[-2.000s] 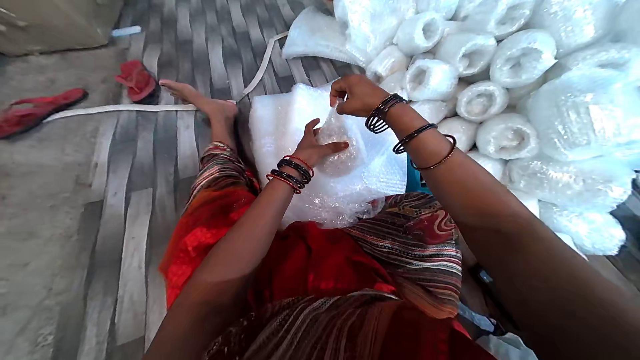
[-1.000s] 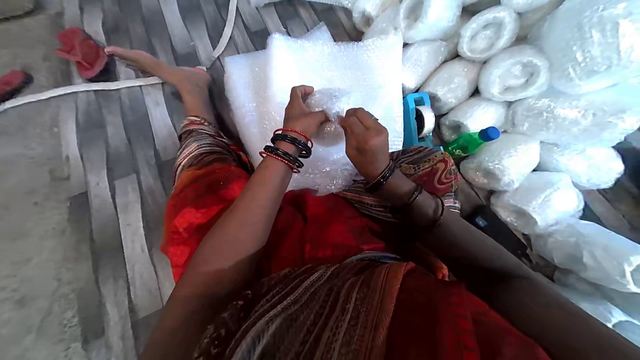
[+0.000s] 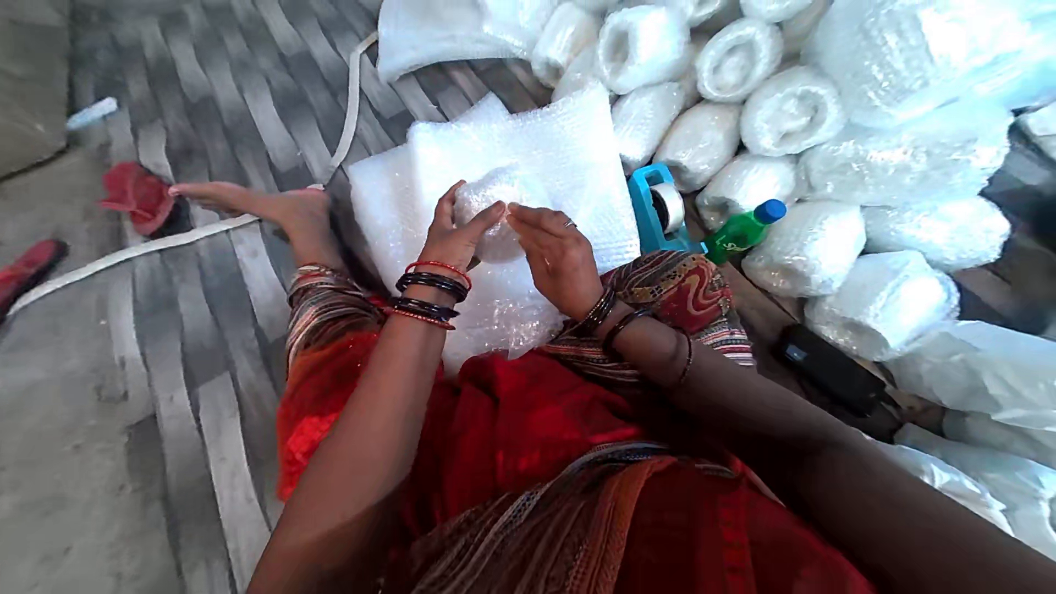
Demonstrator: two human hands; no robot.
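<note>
A rounded bundle in clear bubble wrap [image 3: 495,198] is held between both hands above the lap; what is inside cannot be made out. My left hand [image 3: 459,229] grips its left side, thumb across the near face. My right hand [image 3: 561,256] lies against its right side with fingers together and flat, fingertips near the left thumb. Beneath them, a stack of bubble wrap sheets [image 3: 569,157] spreads over the lap and floor. Just right of the sheets stands a blue tape dispenser [image 3: 648,210] with a roll of tape.
Many bubble-wrapped rolls [image 3: 792,111] are heaped at the upper right. A green bottle with a blue cap [image 3: 738,233] leans by the dispenser. A black device [image 3: 829,370] lies at the right. A white strap [image 3: 136,253] and red sandals [image 3: 139,198] are on the floor at left.
The right hand, pinching the wrap's raised end two seconds ago, now lies flat along the bundle's side. The left hand still holds the bundle. The view has shifted.
</note>
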